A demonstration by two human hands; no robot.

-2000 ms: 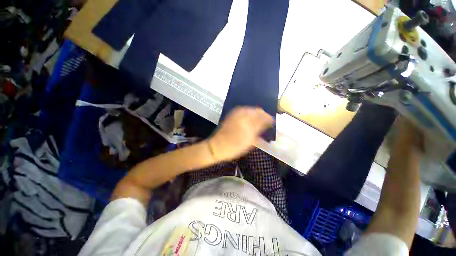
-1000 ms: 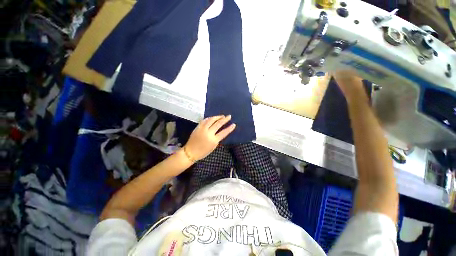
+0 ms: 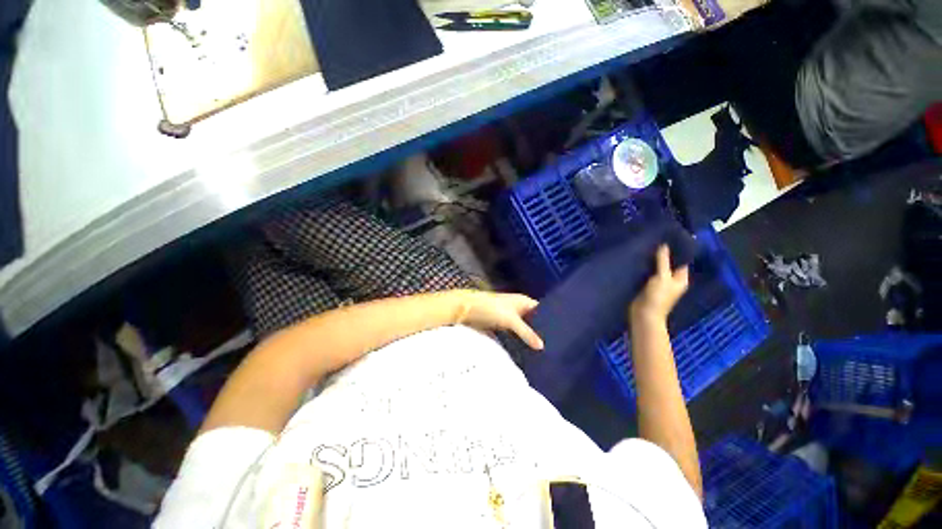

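Observation:
A navy fabric panel (image 3: 594, 305) is stretched between my hands over a blue plastic crate (image 3: 554, 222) to the right of my lap. My left hand (image 3: 504, 314) holds its near left end. My right hand (image 3: 661, 285) grips its far right part, thumb on top. Another navy cut piece (image 3: 370, 39) lies flat on the white table, right of the yellowish needle plate area (image 3: 232, 57). Dark open thread snips (image 3: 483, 20) lie beside that piece. Only a bit of the machine head shows at the top left edge.
The table's near edge (image 3: 413, 109) runs diagonally above my lap. A clear container with a round pale top (image 3: 634, 163) is in the crate. More blue crates (image 3: 874, 398) stand at lower right. Scraps (image 3: 793, 271) lie on the floor. A grey cloth-covered shape (image 3: 871, 78) is at upper right.
The view has swung right, away from the machine. My left hand has left the panel on the table, my right hand has come out from under the machine arm, and both now hold navy fabric over the crate.

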